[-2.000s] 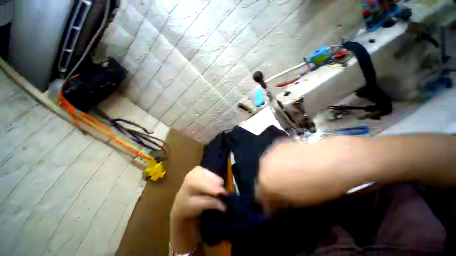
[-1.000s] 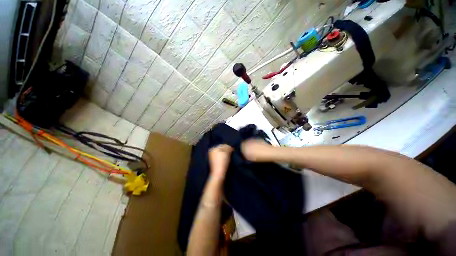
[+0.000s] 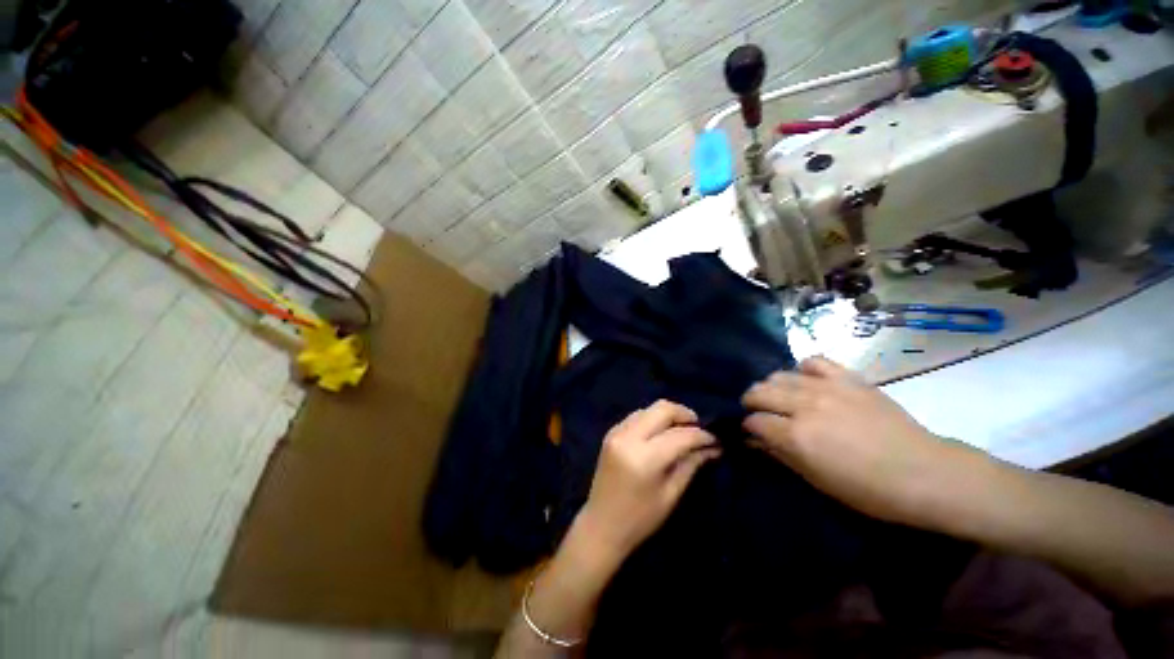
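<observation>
The dark navy garment (image 3: pixel 657 341) lies heaped left of and in front of the sewing machine (image 3: pixel 901 167) and hangs over the table's front edge. My left hand (image 3: pixel 648 466) pinches the cloth with fingers and thumb. My right hand (image 3: pixel 837 425) holds the same cloth just to the right, fingertips close to the left hand's. The fold between them is dark and its detail cannot be made out. The cloth's upper right part reaches close to the lit needle area (image 3: pixel 818 322); the presser foot is not clear.
Blue-handled thread snips (image 3: pixel 946 318) lie on the bed right of the needle area. A dark-bulbed screwdriver (image 3: pixel 745 80) stands at the head end. Brown cardboard (image 3: pixel 361 438) and a yellow plug (image 3: pixel 332 357) are at left. A blue-green spool (image 3: pixel 940 59) is on top.
Both hands have moved down and right over the garment and now pinch it close together in front of the machine. The cloth is spread nearer the needle area. The view has shifted.
</observation>
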